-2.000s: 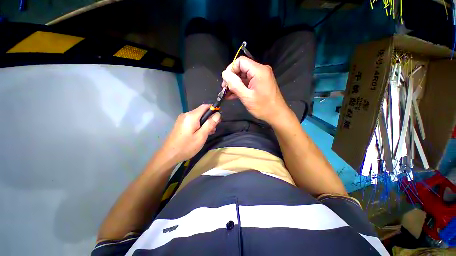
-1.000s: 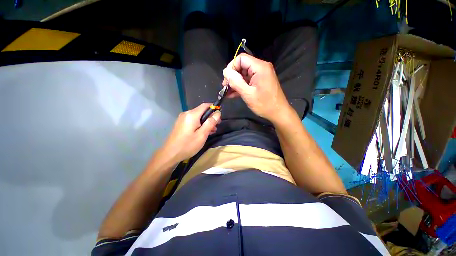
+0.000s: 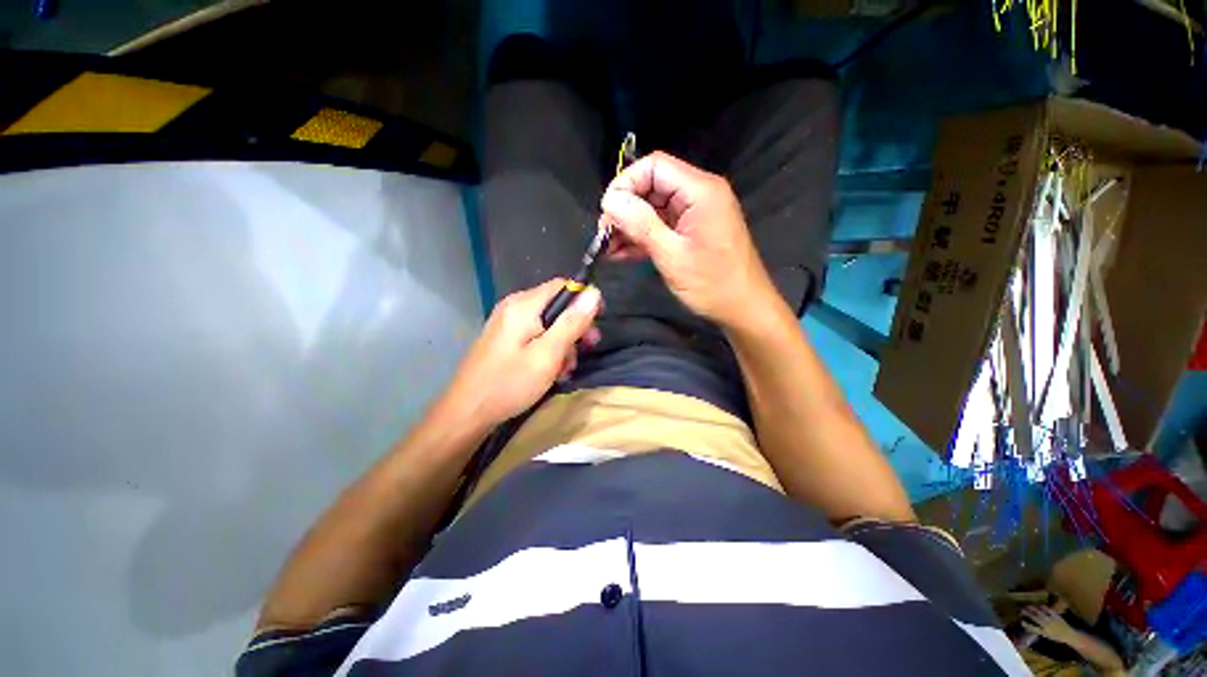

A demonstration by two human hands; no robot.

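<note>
My left hand point(image 3: 530, 347) is closed around the orange-black handles of small pliers point(image 3: 565, 302) over my lap. Their dark jaws point up and away, close to the fingertips of my right hand. My right hand point(image 3: 678, 232) pinches a thin yellow lead wire point(image 3: 625, 155) between thumb and fingers. The wire's looped end stands out beyond the fingers. A small dark piece shows beside the wire end, too small to tell. Where the jaws meet the work is partly hidden by the fingertips.
A pale grey surface point(image 3: 225, 397) edged in black-and-yellow tape lies at left. An open cardboard box point(image 3: 960, 265) at right holds white strips point(image 3: 1046, 318) with blue wire ends. A red stool point(image 3: 1141, 529) stands at lower right, with another person's hand point(image 3: 1052, 624) near it.
Both hands have shifted slightly, and the wire end now points more upright and sits lower than before. Another person's hand has appeared at lower right.
</note>
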